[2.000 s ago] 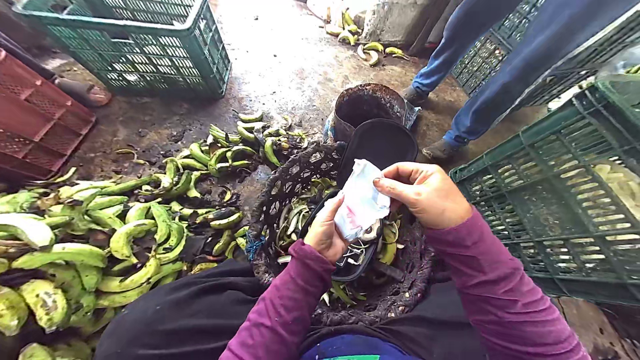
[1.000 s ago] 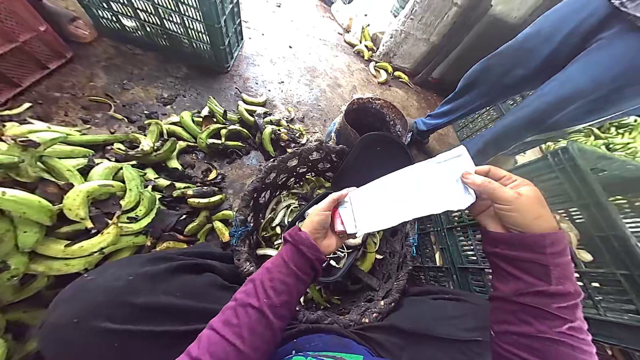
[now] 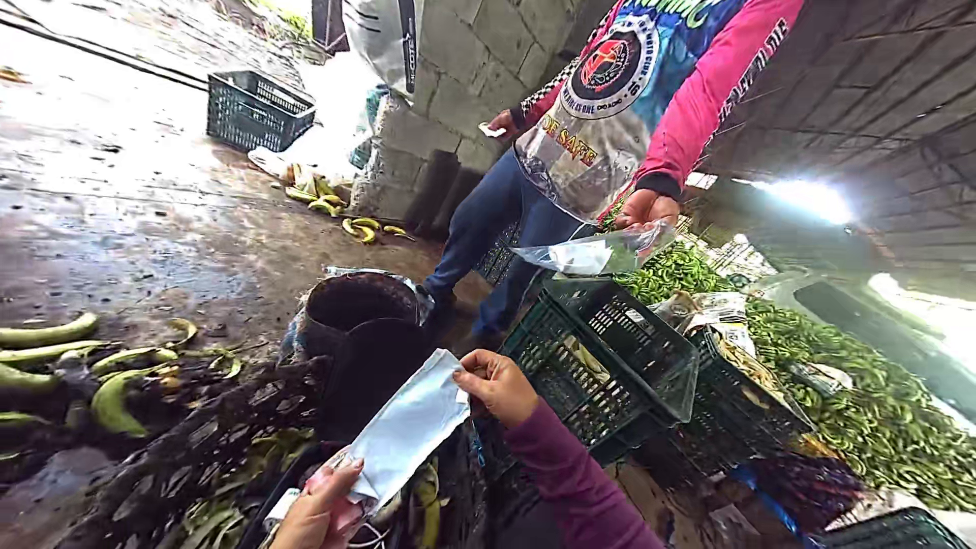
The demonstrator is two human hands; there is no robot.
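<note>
A white paper slip or packet (image 3: 412, 423) is stretched between my two hands above a dark woven basket (image 3: 191, 427) of peels. My left hand (image 3: 324, 499) grips its lower end, together with a small pinkish-white piece. At the upper right corner, my right hand (image 3: 499, 385) pinches the paper between thumb and fingers. A black object, perhaps a cap or lining, stands behind the paper. Facing me, a person in a printed pink-sleeved jersey holds a clear plastic bag (image 3: 583, 255) with white papers in one hand and a small white piece in the other.
Green plastic crates (image 3: 602, 366) stand at the right, beside a large heap of green bananas or plantains (image 3: 862, 396). A round bucket-like container (image 3: 362, 297) is beyond the basket. More fruit (image 3: 118, 400) lies on the wet floor at left. Another crate (image 3: 259, 110) stands farther back.
The view has swung up and right, bringing the person's upper body and the plastic bag into sight. The paper, crumpled or folded two seconds ago, is spread out between my hands.
</note>
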